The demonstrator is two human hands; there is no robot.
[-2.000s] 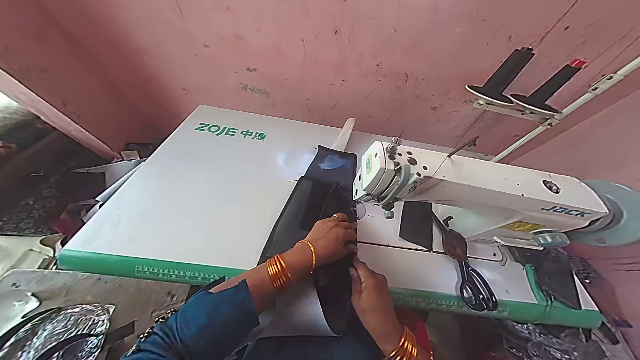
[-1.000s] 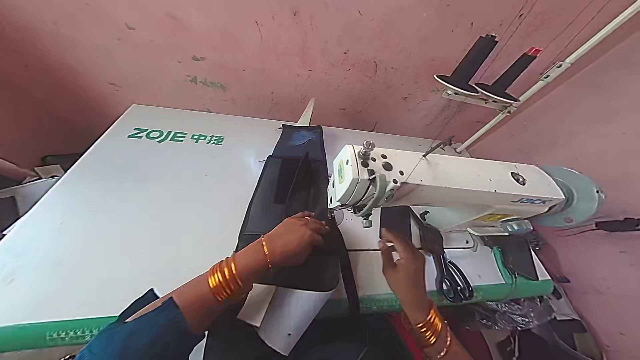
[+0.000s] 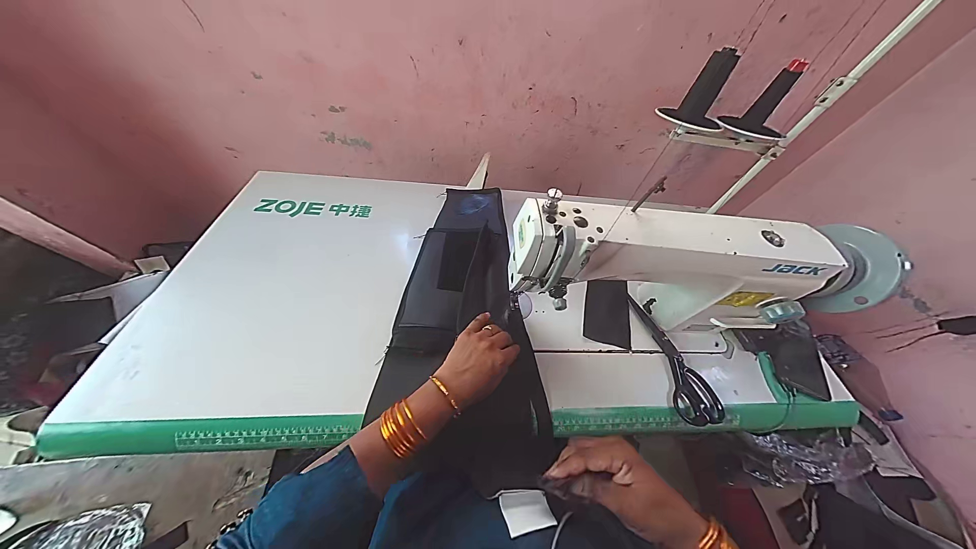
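A long black fabric piece point(image 3: 438, 305) lies lengthwise over the white sewing table, its right edge beside the needle area of a Jack sewing machine point(image 3: 686, 244). On that fabric, just in front of the needle area, rests my left hand point(image 3: 480, 358), fingers bent and pressing or pinching its edge. My right hand point(image 3: 598, 473) is below the table's front edge, fingers curled at the fabric's lower end near a small white patch point(image 3: 526, 512); whether it grips the cloth cannot be told. Scissors with black handles point(image 3: 695, 393) and a black fabric scrap point(image 3: 608, 313) lie right of the needle.
The white tabletop point(image 3: 229, 305) has a green front edge with a measuring scale point(image 3: 259, 438). Two black thread cones point(image 3: 705, 90) stand on a holder at the back right. Dark pieces point(image 3: 789, 358) lie at the table's right end, with crumpled clear plastic point(image 3: 816, 461) below.
My right hand has moved down from beside the machine to below the table edge. My left hand stays on the black fabric, which now reaches further down toward my lap.
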